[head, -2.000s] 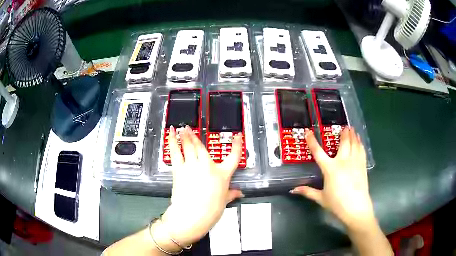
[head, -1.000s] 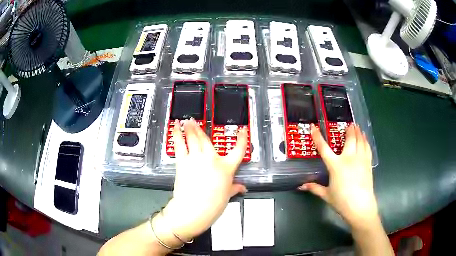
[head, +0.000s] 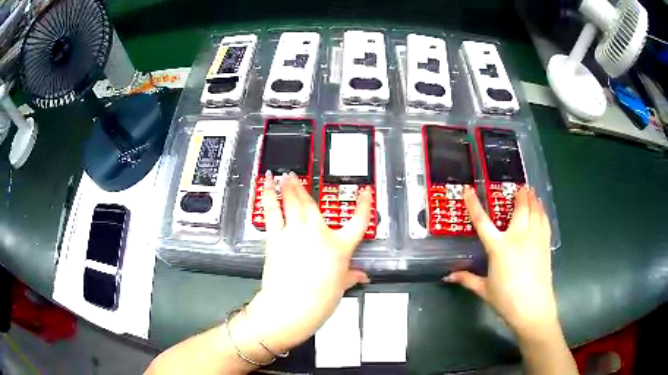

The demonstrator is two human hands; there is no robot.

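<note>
Four red keypad phones lie face up in the front row of a clear blister tray [head: 253, 253]. My left hand [head: 307, 256] rests its fingertips on the keypads of the left red phone [head: 286, 150] and the second red phone [head: 349, 179], whose screen is lit white. My right hand [head: 518, 271] touches the keypads of the third red phone [head: 450, 157] and the fourth red phone [head: 504, 157]. Those three other screens are dark. Neither hand grips a phone; both have fingers spread. White phone backs [head: 364, 66] fill the rear row, and another white back [head: 205, 176] lies front left.
A black desk fan [head: 123, 143] stands at the left, behind a black smartphone [head: 106, 253] on a white sheet [head: 135, 282]. A white fan [head: 579, 84] stands at the right rear. Two white cards [head: 385, 327] lie in front of the tray on the green mat [head: 608, 212].
The second red phone's screen has turned from dark to bright white. My hands stay on the same phones. The whole view has shifted slightly.
</note>
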